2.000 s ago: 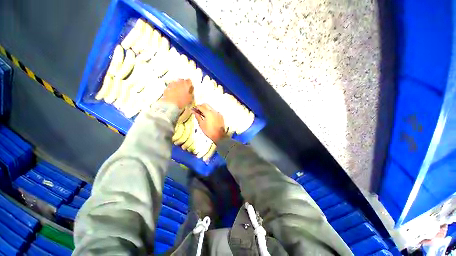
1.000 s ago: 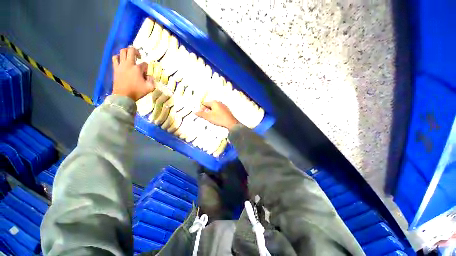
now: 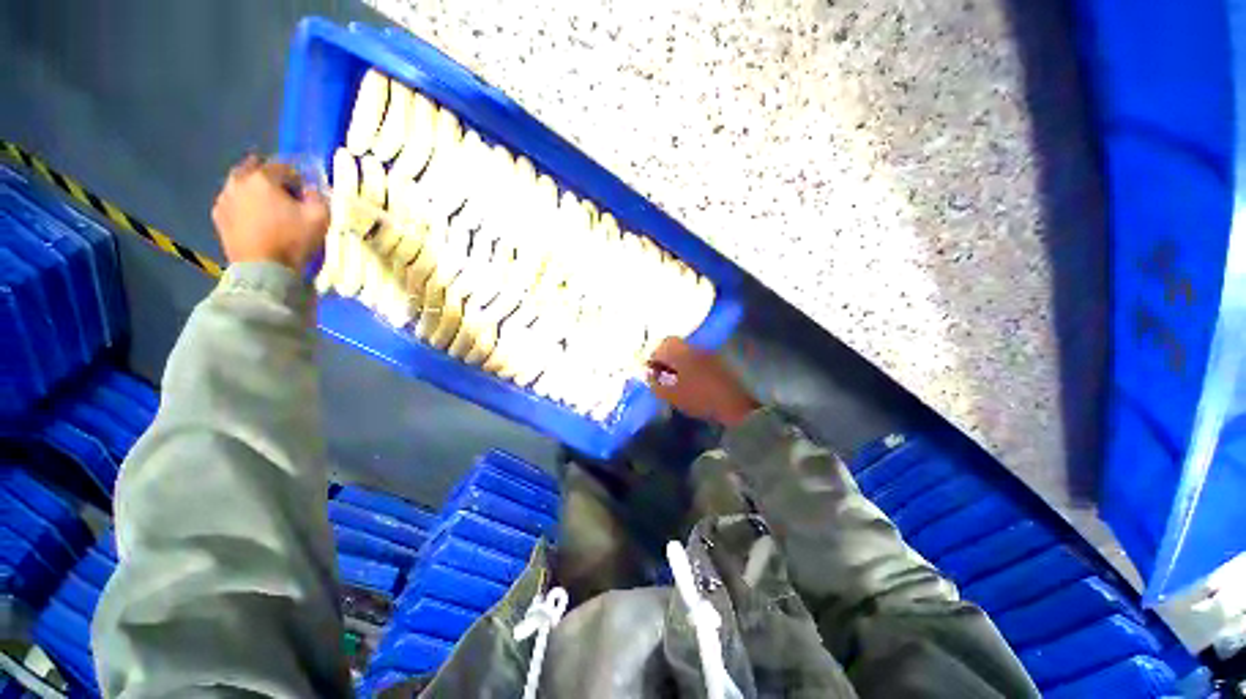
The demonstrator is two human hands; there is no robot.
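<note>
A blue plastic tray (image 3: pixel 472 378) lies slanted in front of me, filled with rows of pale-yellow banana-shaped pieces (image 3: pixel 472 232). Glare washes out the middle rows. My left hand (image 3: pixel 271 216) is closed over the wall at the tray's left end. My right hand (image 3: pixel 700 382) is curled at the wall of the tray's right end, near the corner closest to me. Its fingertips are at the wall's inner side. What lies under both palms is hidden.
A speckled grey table (image 3: pixel 820 150) runs along the tray's far side. Stacked blue crates (image 3: pixel 472 560) stand below and left, with more (image 3: pixel 984 574) under the table edge. A large blue crate wall (image 3: pixel 1161 260) is at right. Yellow-black tape (image 3: pixel 116 216) crosses the floor.
Both hands have moved from the banana pieces out to the tray's opposite ends, left hand leftward and right hand rightward. The tray now overlaps the table's edge in view. The rows look more even.
</note>
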